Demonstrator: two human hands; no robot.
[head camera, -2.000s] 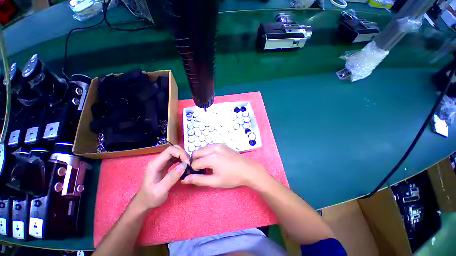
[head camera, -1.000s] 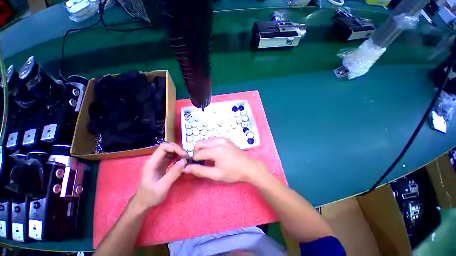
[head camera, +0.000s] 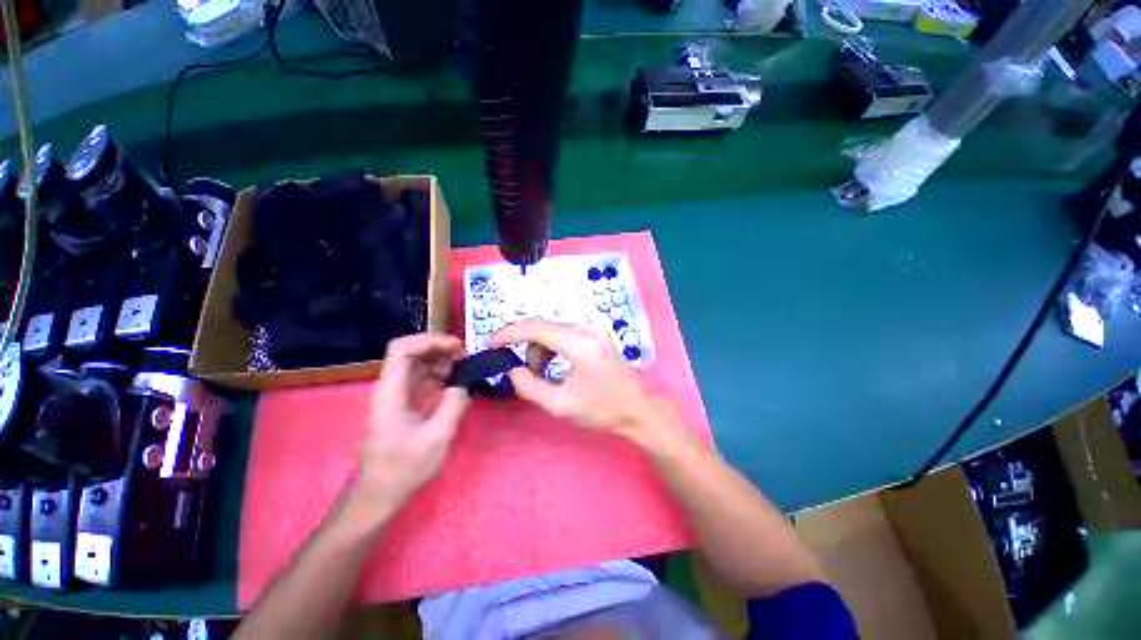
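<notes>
A short black strap piece (head camera: 486, 368) is held between both hands above the pink-red mat (head camera: 476, 513). My left hand (head camera: 419, 406) grips its left end with thumb and fingers. My right hand (head camera: 573, 375) grips its right end, just over the near edge of the white tray (head camera: 636, 294). The tray holds many small round discs, mostly white with a few black ones at its right side. Whether a small fitting is also between my fingers is hidden.
A cardboard box (head camera: 441, 269) of black pieces stands left of the tray. A dark hanging cylinder (head camera: 523, 188) comes down over the tray's far edge. Rows of black cameras (head camera: 106, 500) stand at far left. Two cameras, one here (head camera: 696, 98), lie at the back. Open cartons (head camera: 863, 550) are below right.
The black piece shows longer between the hands, which have opened and lifted slightly around it. The hanging cylinder appears shifted right in the view.
</notes>
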